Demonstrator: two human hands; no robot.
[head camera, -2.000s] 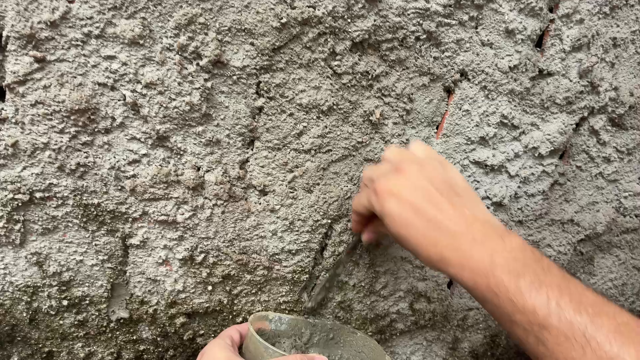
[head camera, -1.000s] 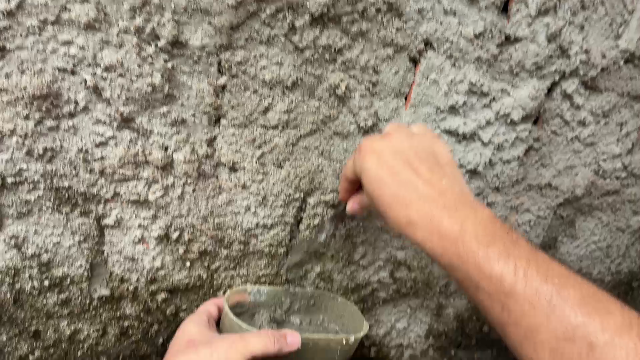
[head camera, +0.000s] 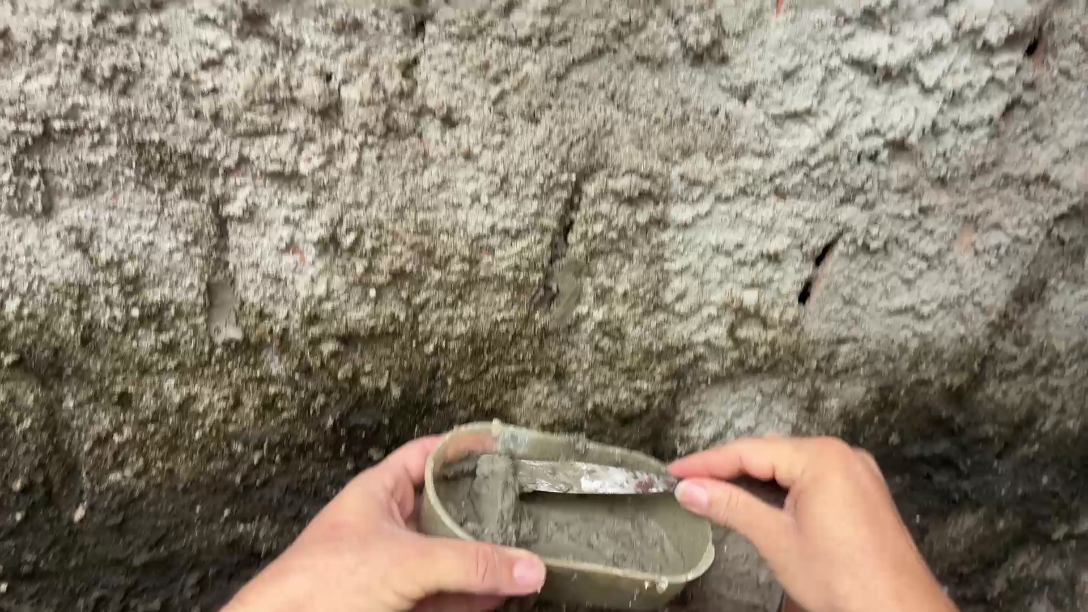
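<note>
My left hand (head camera: 408, 544) grips the left end of an oval plastic tub (head camera: 629, 578), thumb on the near side. Wet grey mortar (head camera: 595, 531) lies in the tub. Between thumb and fingertips, my right hand (head camera: 799, 510) pinches the right end of a narrow metal blade, perhaps a small spatula (head camera: 595, 478). That blade lies across the tub's inside, its left end at a ridge of mortar. Behind and above the tub stands a rough cement-rendered wall (head camera: 476, 153). A narrow crack (head camera: 568, 221) runs down it above the tub, with a smoother grey patch at its lower end.
Another dark slot (head camera: 818, 270) opens in the wall to the right, with a further hole (head camera: 1034, 41) near the upper right corner. The wall's lower part is darker and mossy. A smooth vertical groove (head camera: 223, 306) shows at left.
My right hand has moved from the wall down to the tub, bringing the blade into the mortar. My left hand still holds the tub. The view has shifted downward.
</note>
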